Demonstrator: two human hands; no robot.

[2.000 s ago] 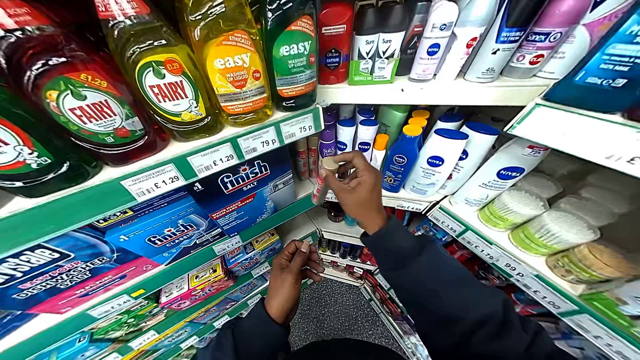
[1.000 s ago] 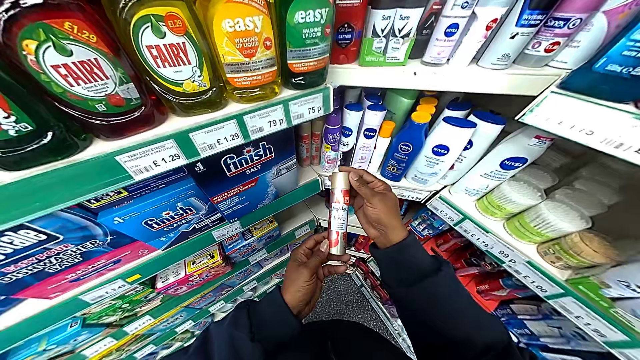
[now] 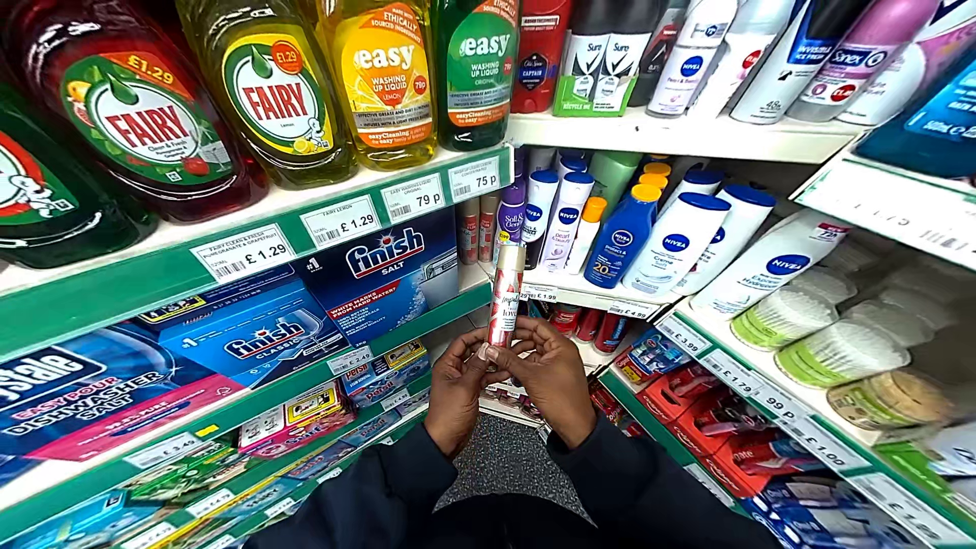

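Note:
A slim spray can (image 3: pixel 505 293) with a red, white and gold body and a clear cap stands upright between my two hands, just in front of the corner shelf. My left hand (image 3: pixel 460 381) and my right hand (image 3: pixel 550 374) both grip its lower part with thumbs and fingers. Behind it, similar slim cans (image 3: pixel 470 232) stand beside a purple aerosol (image 3: pixel 512 206) and white Nivea bottles (image 3: pixel 566 221). A blue Finish salt box (image 3: pixel 393 278) lies on the shelf to the left of the held can.
Fairy washing-up liquid bottles (image 3: pixel 282 99) line the upper left shelf edge (image 3: pixel 320 223). Deodorants (image 3: pixel 598 61) fill the upper right shelf. Clear packs of cotton buds (image 3: pixel 846 347) and toothpaste boxes (image 3: pixel 732 419) occupy the right side. Speckled floor (image 3: pixel 515 465) shows below, between the shelves.
My right hand has come down from the corner shelf. Two seconds ago my left hand was apart from it; now both hold the can. Since one second ago, the right hand has moved from the can's top to its base.

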